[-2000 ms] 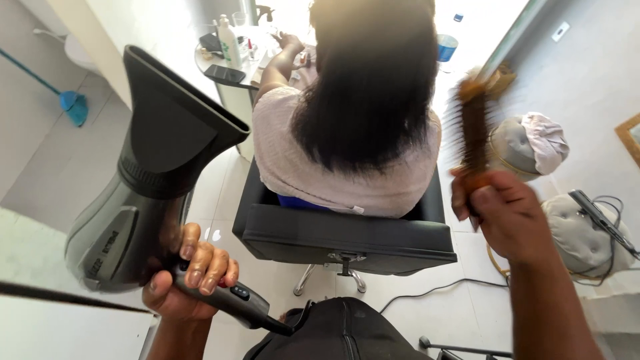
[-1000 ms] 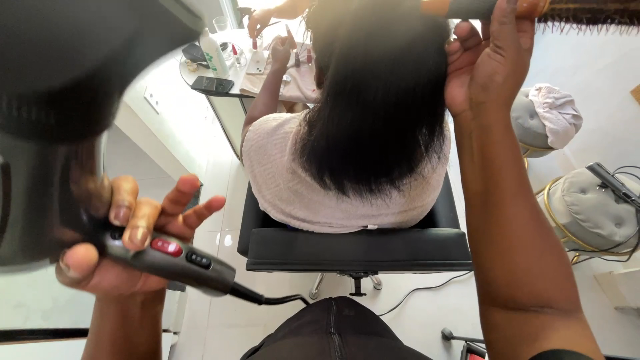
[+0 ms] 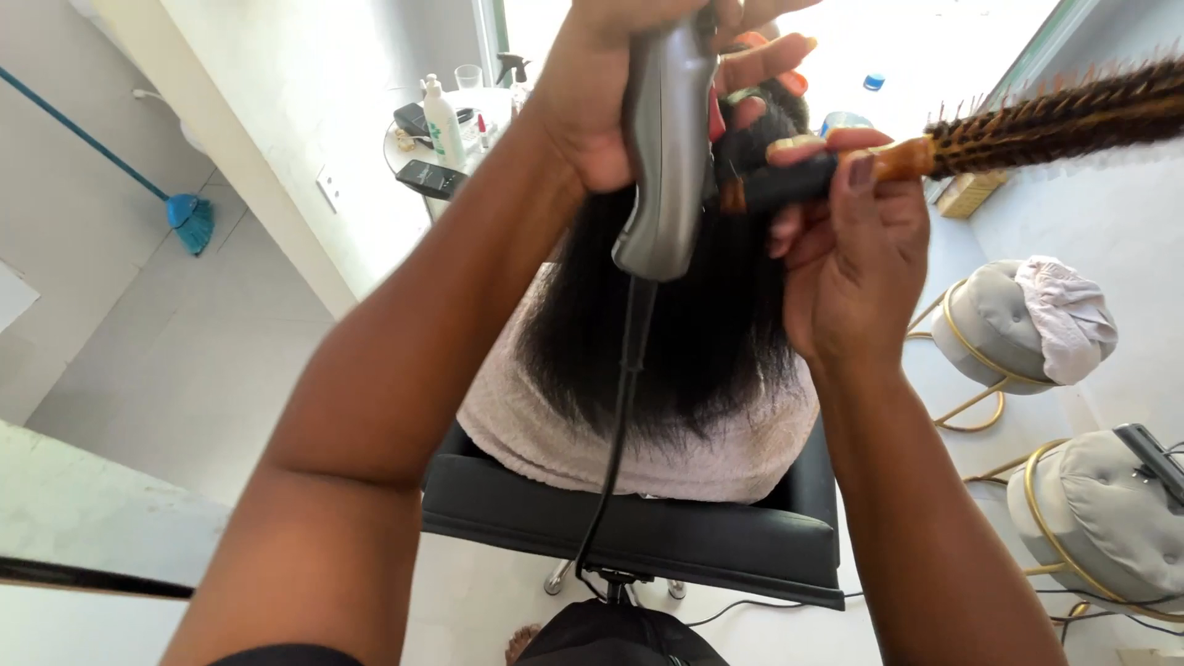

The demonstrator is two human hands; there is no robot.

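Observation:
Dark straight hair (image 3: 666, 342) hangs down the back of a seated person who has a light towel (image 3: 518, 435) over the shoulders. My left hand (image 3: 601, 102) is raised at the top of the view, around the grey hair dryer (image 3: 668, 157); its handle points down with the cord below, and its nozzle is out of sight. With my right hand (image 3: 860, 240) I grip the dark handle of a round hairbrush (image 3: 1054, 116), whose bristles point to the right. The brush's handle end lies by the hair. An orange clip (image 3: 791, 81) shows near the head.
A black salon chair (image 3: 629, 532) stands before me. On the left a round table (image 3: 398, 139) holds a pump bottle (image 3: 442, 125) and a phone (image 3: 430, 178). Two grey stools (image 3: 990, 319) are at the right, one with a cloth, one with a flat iron (image 3: 1152, 458). A blue broom (image 3: 190, 222) leans far left.
My left hand has moved with the dryer from the left side up to the hair. The brush, held upright at first, now lies sideways in my right hand.

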